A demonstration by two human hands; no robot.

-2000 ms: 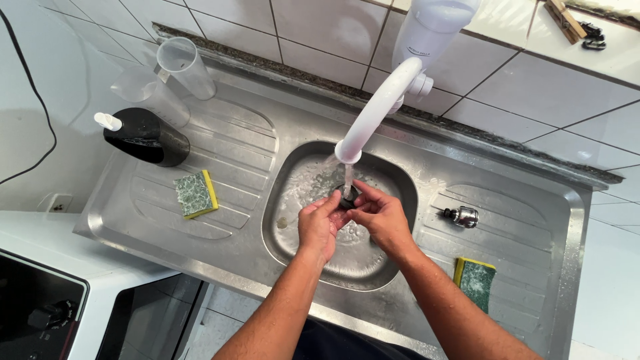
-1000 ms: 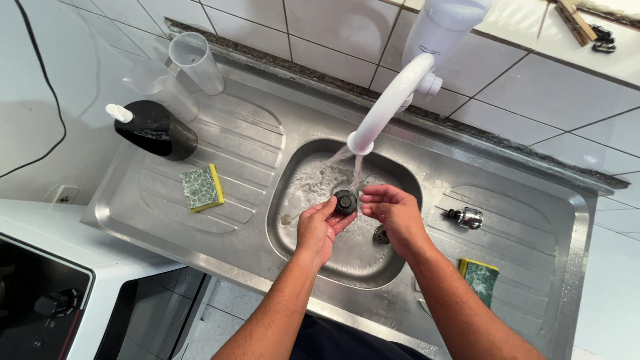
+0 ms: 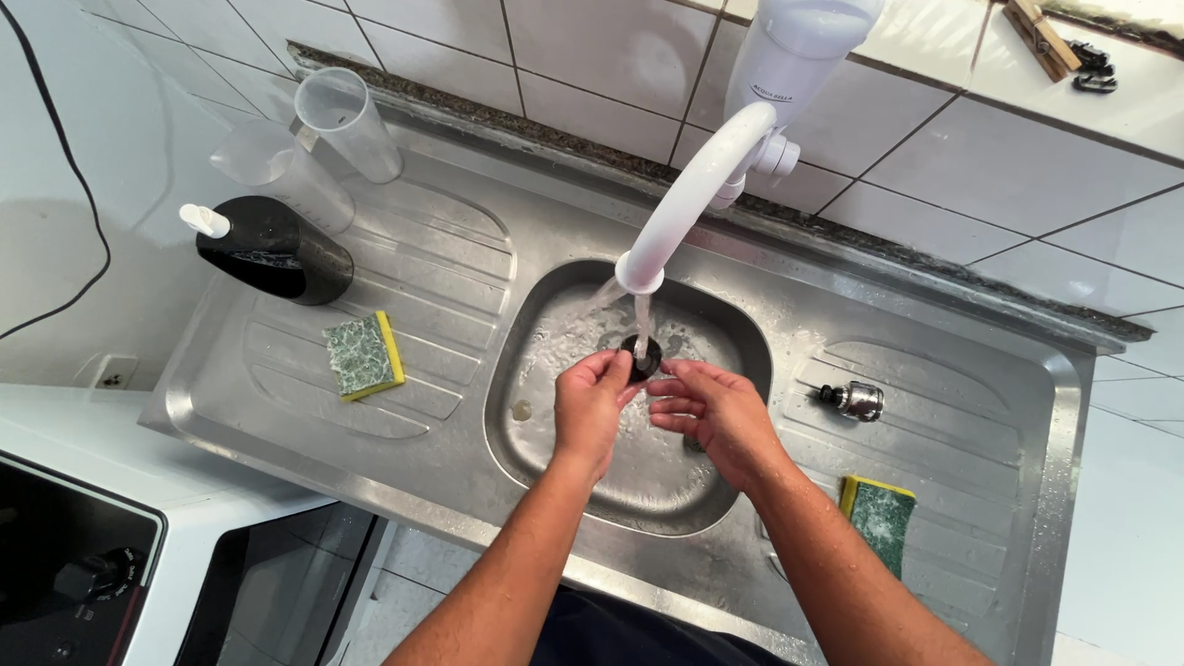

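Observation:
A small round black part (image 3: 641, 359) is held over the stainless steel sink basin (image 3: 629, 513), under water running from the white curved faucet (image 3: 698, 194). My left hand (image 3: 592, 407) grips the part's left side between thumb and fingers. At its right edge, the fingertips of my right hand (image 3: 712, 412) are close to or touching it, the other fingers spread; whether they grip it cannot be told. On the right drainboard lies a chrome and black fitting (image 3: 858, 401), with a green and yellow sponge (image 3: 881, 525) nearer my right forearm.
Another sponge (image 3: 361, 356) lies on the left drainboard. Behind it stand a black dispenser with a white pump (image 3: 277, 252) and two clear plastic cups (image 3: 347, 125) (image 3: 287, 176). A wooden clothespin (image 3: 1041, 39) rests on the tiled ledge. A white appliance (image 3: 176, 499) adjoins the sink's left front.
The black part has moved back up into the water stream, where one second ago it was held just below and beside it. My right hand's fingers have come nearer to it.

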